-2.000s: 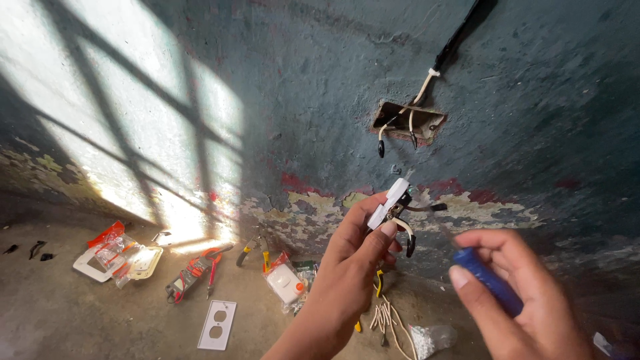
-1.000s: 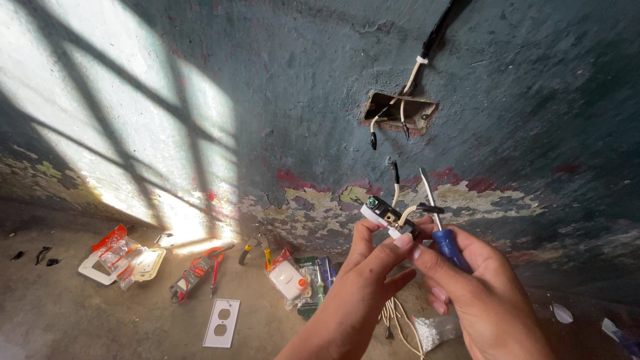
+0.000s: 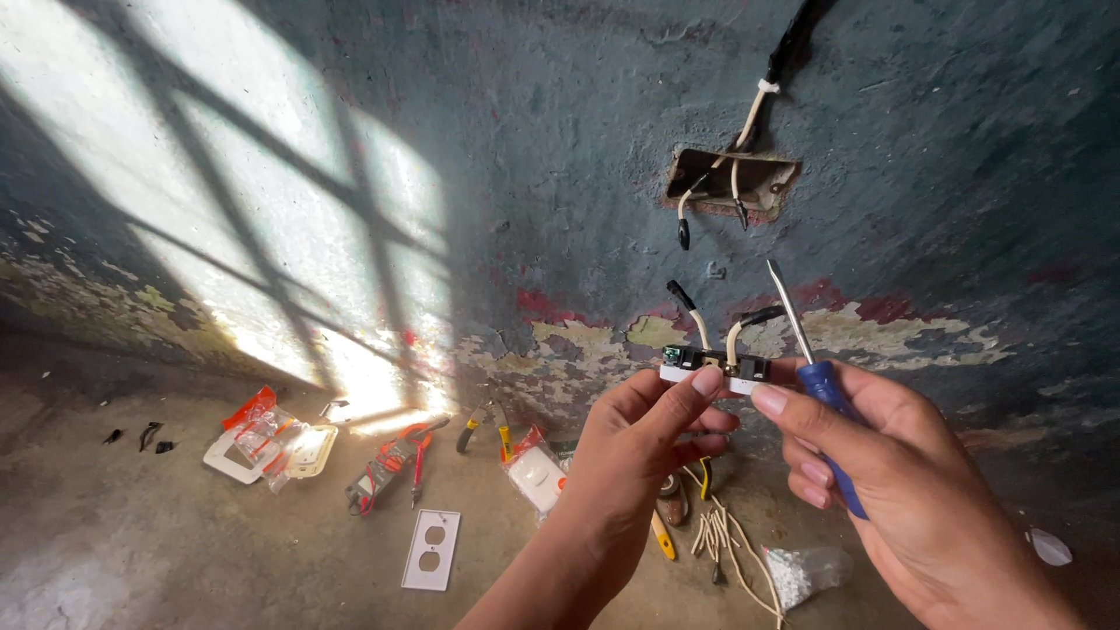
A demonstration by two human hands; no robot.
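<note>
My left hand (image 3: pixel 647 429) grips a white and black electrical receptacle (image 3: pixel 744 369) by its left part, thumb on its near side. Two short cream wires (image 3: pixel 702 329) with black-taped ends rise from the receptacle. My right hand (image 3: pixel 884 437) holds a flat-blade screwdriver (image 3: pixel 820 376) with a blue handle, its blade pointing up, clear of the receptacle; the right thumb touches the receptacle's right end. Above, a metal wall box (image 3: pixel 774 185) is recessed in the wall, with two cream wires, black-taped at their ends, hanging from it.
On the floor lie a white outlet cover plate (image 3: pixel 431 549), a clamp meter (image 3: pixel 379 472), yellow-handled pliers (image 3: pixel 483 427), packaged white parts (image 3: pixel 535 477), an opened package (image 3: pixel 262 442), cut cream wires (image 3: pixel 719 534) and a clear bag of white pieces (image 3: pixel 801 573). A black cable (image 3: pixel 794 39) runs down to the wall box.
The screwdriver was blurred and apart from the receptacle in the oldest frame; my right hand has since come in beside it. The receptacle has been turned from a steep tilt to nearly level.
</note>
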